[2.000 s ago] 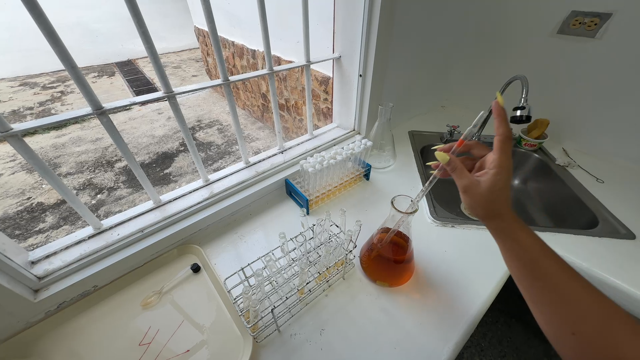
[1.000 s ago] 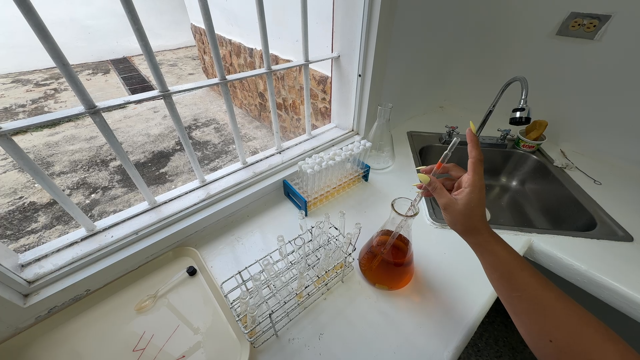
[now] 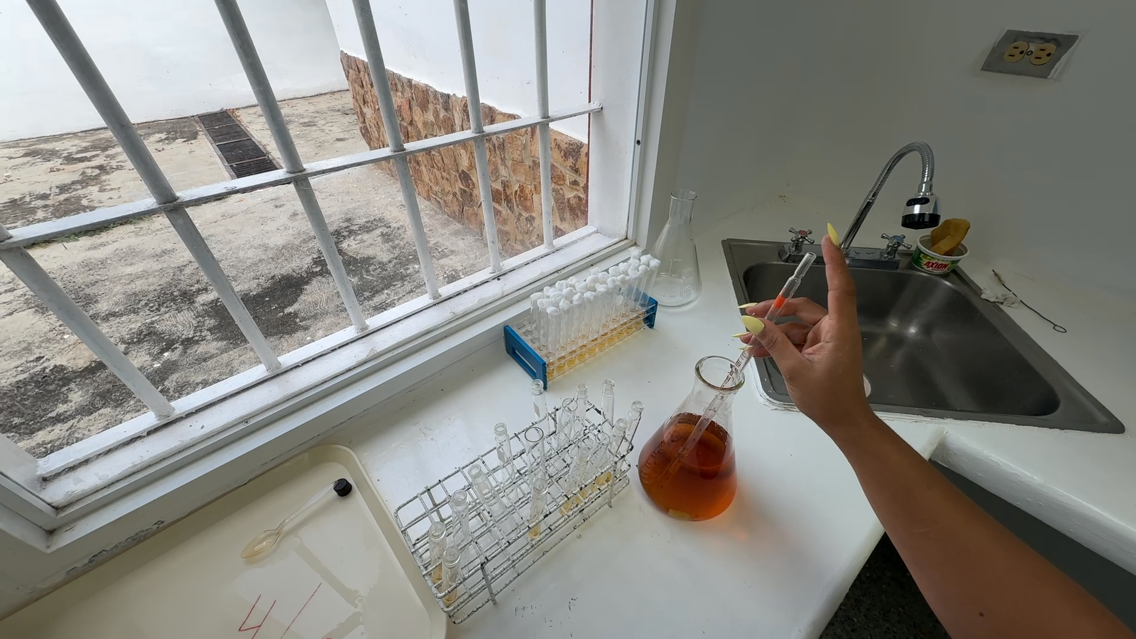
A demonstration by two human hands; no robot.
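Observation:
My right hand grips a glass pipette with a red-orange mark between thumb and fingers, its index finger raised beside the pipette's top. The pipette slants down through the neck of an Erlenmeyer flask into amber-brown liquid. Left of the flask stands a wire rack with glass tubes, some holding a little yellowish liquid. Behind it, a blue rack bears tubes with white stoppers and yellow liquid at the bottom. My left hand is out of the frame.
An empty Erlenmeyer flask stands by the window frame. A cream tray holds a dropper with a black end. At right are a steel sink, a flexible faucet, a tub with a sponge and a wire loop.
Between the first earlier frame and now, my right hand has shifted a little left and down with the pipette. The pipette stays in the flask throughout.

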